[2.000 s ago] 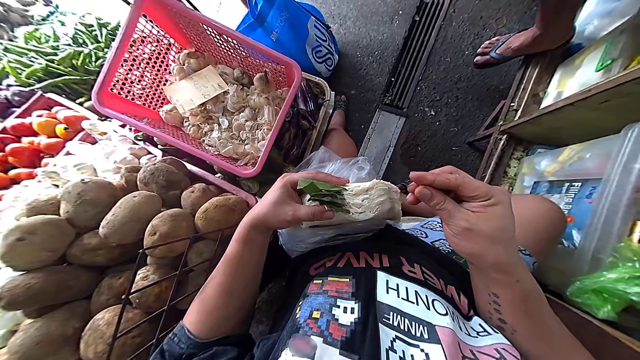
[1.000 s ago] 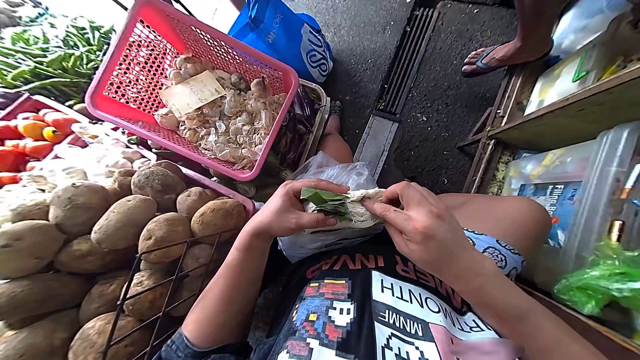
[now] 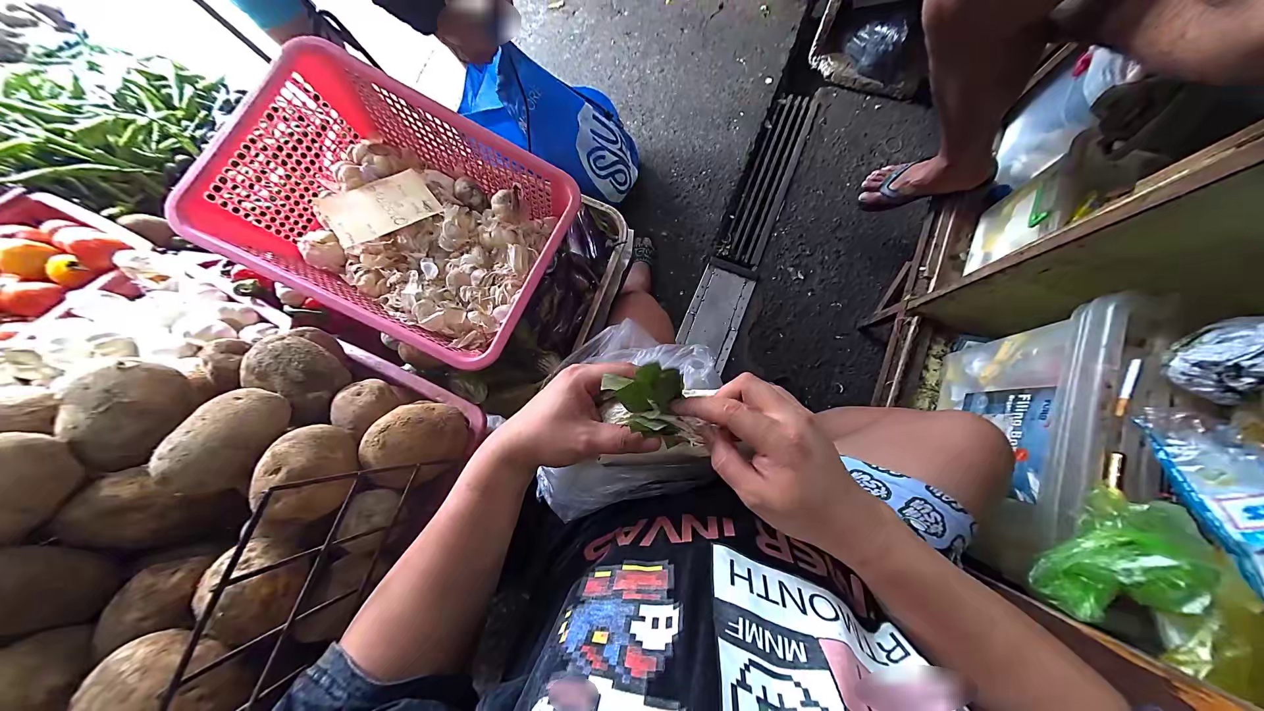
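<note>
Green leaves (image 3: 647,393) lie over a pale, whitish bundle (image 3: 632,444) at the middle of the head view, above my lap. My left hand (image 3: 568,415) grips the leaves and bundle from the left, its thumb along the near side. From the right, my right hand (image 3: 775,449) presses its fingertips against the leaves and the bundle's right end; whether it pinches anything is hidden. A clear plastic bag (image 3: 583,489) rests beneath the bundle on my lap.
A pink basket (image 3: 370,321) of garlic stands ahead left, beside a blue bag (image 3: 553,118). Potatoes (image 3: 222,439) fill the left behind a black wire rack (image 3: 316,484). Right are wooden shelves (image 3: 1096,237) with a plastic container (image 3: 1066,385). Another person's sandaled foot (image 3: 913,183) is near.
My right hand has come from the bundle's right side onto the leaves. The leaves now stand up more over the bundle. A person's hand has come into view by the blue bag.
</note>
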